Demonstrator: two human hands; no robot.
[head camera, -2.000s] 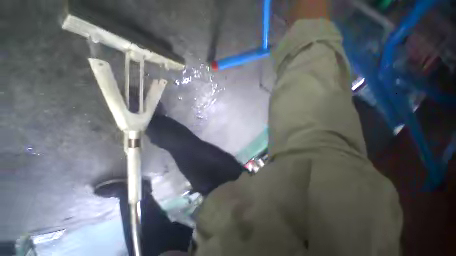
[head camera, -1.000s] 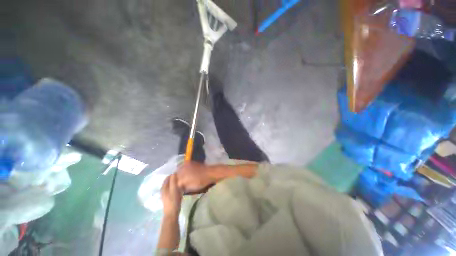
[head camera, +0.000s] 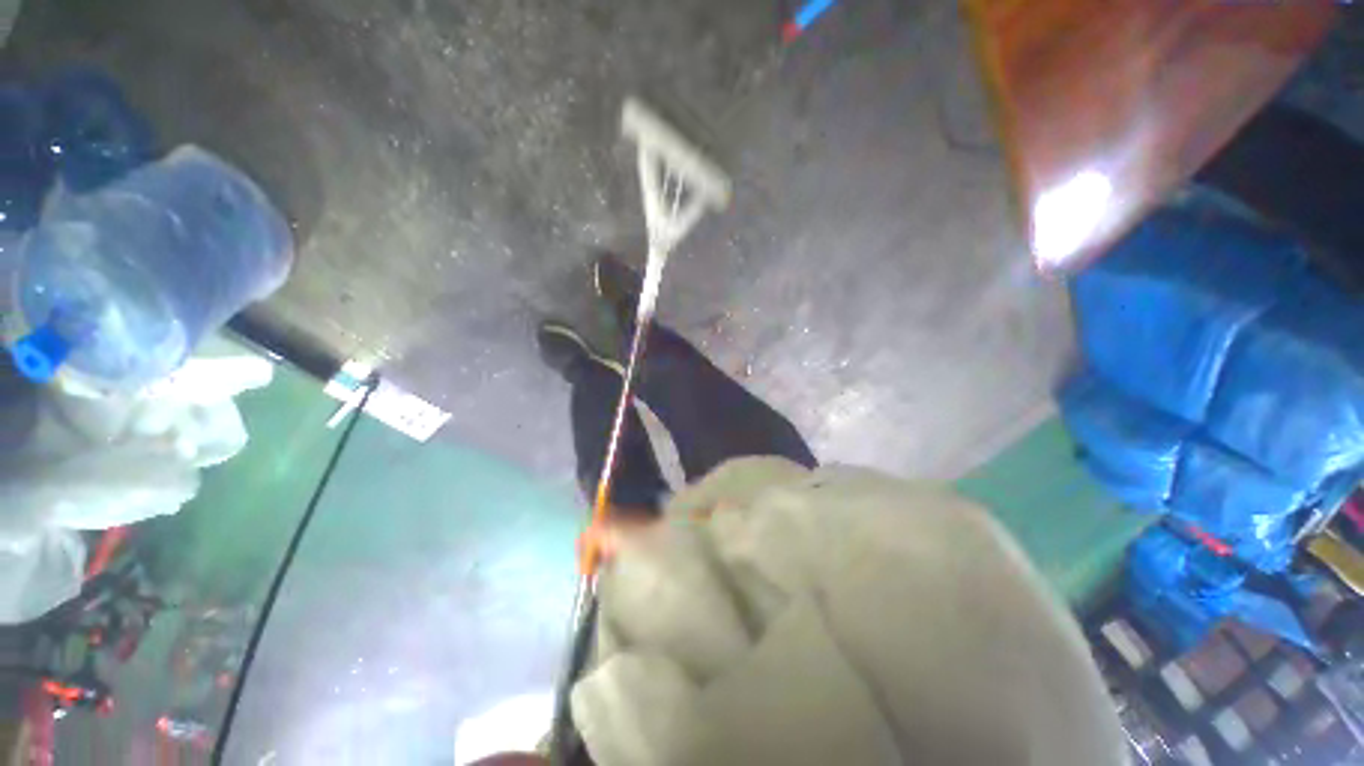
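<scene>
The mop (head camera: 676, 187) has a white forked head with a pale bar across it, over the grey floor ahead of my feet. Its thin pole runs down past my dark trouser legs to an orange section. My right hand (head camera: 606, 542), blurred, is closed around the pole at the orange section, its arm in a bulky beige sleeve. A sliver of skin at the bottom edge, beside the lower pole, appears to be my left hand (head camera: 510, 759); it is nearly all cut off and its grip cannot be seen.
A large clear blue water jug (head camera: 157, 270) and white crumpled bags (head camera: 120, 449) lie left. A black cord (head camera: 292, 554) crosses the green floor. A glossy brown tabletop (head camera: 1107, 90) and blue wrapped bundle (head camera: 1212, 374) are right. A blue bar tip (head camera: 808, 18) shows at top.
The view has swung from the mop head and blue frame to my feet, jug and bundle. Compared with one second ago, my left hand has moved from beside my right hand down to the bottom edge.
</scene>
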